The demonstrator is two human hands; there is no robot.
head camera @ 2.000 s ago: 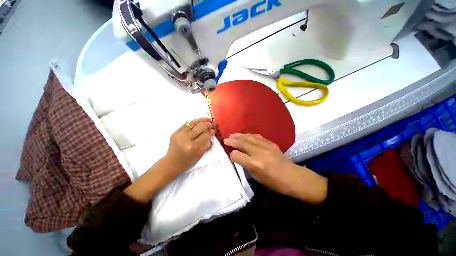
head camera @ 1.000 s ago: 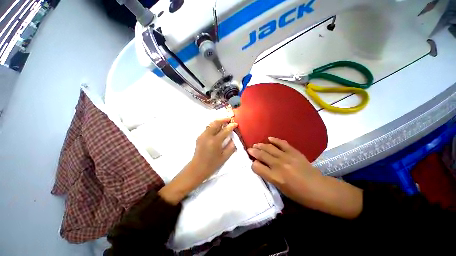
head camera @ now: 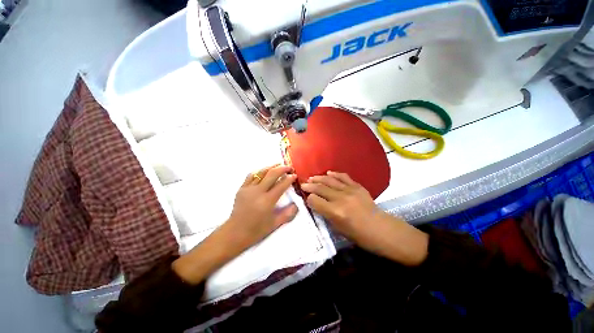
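Note:
The red pocket piece [head camera: 342, 146] lies flat at the right of the needle area, its left edge along the seam of the white padded panel [head camera: 205, 153]. The panel's checked side [head camera: 111, 175] is heaped at the left. The presser foot area [head camera: 284, 130] is lit yellowish; the needle tip cannot be made out. My left hand [head camera: 260, 205] rests on the white panel, fingertips at the seam just below the foot, thumb apart. My right hand [head camera: 345, 205] lies flat, fingertips on the red piece's lower left edge.
The white JACK machine [head camera: 365, 45] spans the top. Scissors with green and yellow loops [head camera: 413, 130] lie on its bed, right of the red piece. A ruler strip [head camera: 456, 198] edges the table. A blue crate [head camera: 482, 218] at the right holds grey-white [head camera: 576, 227] and red pieces.
The view has shifted. The panel and red piece have moved slightly forward past the foot. My left fingertips are further back from the foot than one second ago. A checked strip shows at the panel's lower edge.

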